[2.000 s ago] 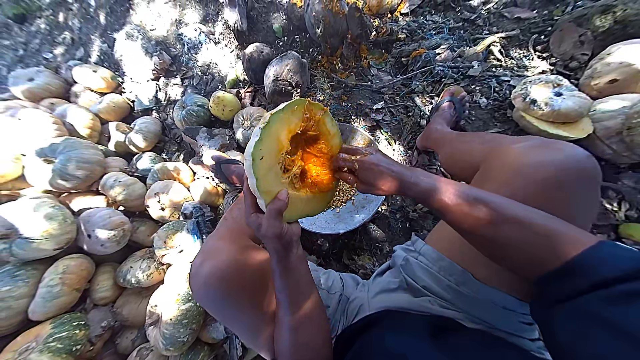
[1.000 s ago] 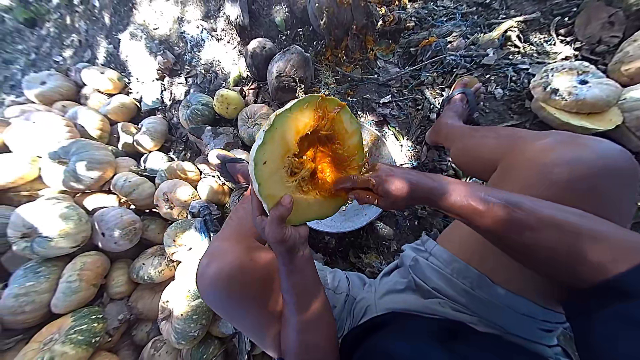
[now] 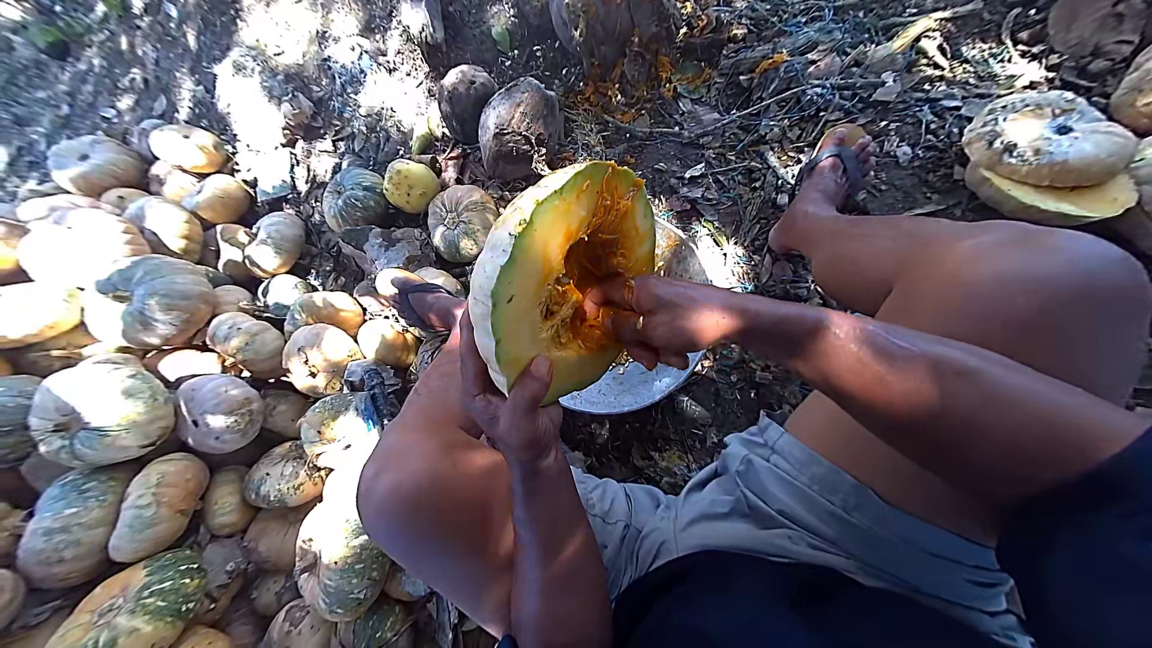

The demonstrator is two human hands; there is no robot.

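Observation:
My left hand (image 3: pixel 515 405) holds a halved pumpkin (image 3: pixel 526 315) from below and the left, its thumb on the cut rim. The cut face shows yellow flesh, a green edge and an orange hollow with stringy pulp. My right hand (image 3: pixel 661 315) reaches into that hollow from the right; its fingertips are partly hidden in the pulp, and whether they grip any cannot be told. Behind and below the half, a metal basin (image 3: pixel 630 389) rests on the ground between my legs, mostly covered by the pumpkin and my right hand.
A large heap of whole pumpkins (image 3: pixel 103 409) lies on the left. Two dark round objects (image 3: pixel 520 129) sit on the ground ahead, near small pumpkins (image 3: pixel 462 222). At the right, a cut pumpkin (image 3: pixel 1048 139) lies beyond my knee. My sandaled feet (image 3: pixel 828 180) flank the basin.
The pumpkin half has turned so its cut face points more to the right. My right hand has moved from the hollow's right edge further into the hollow.

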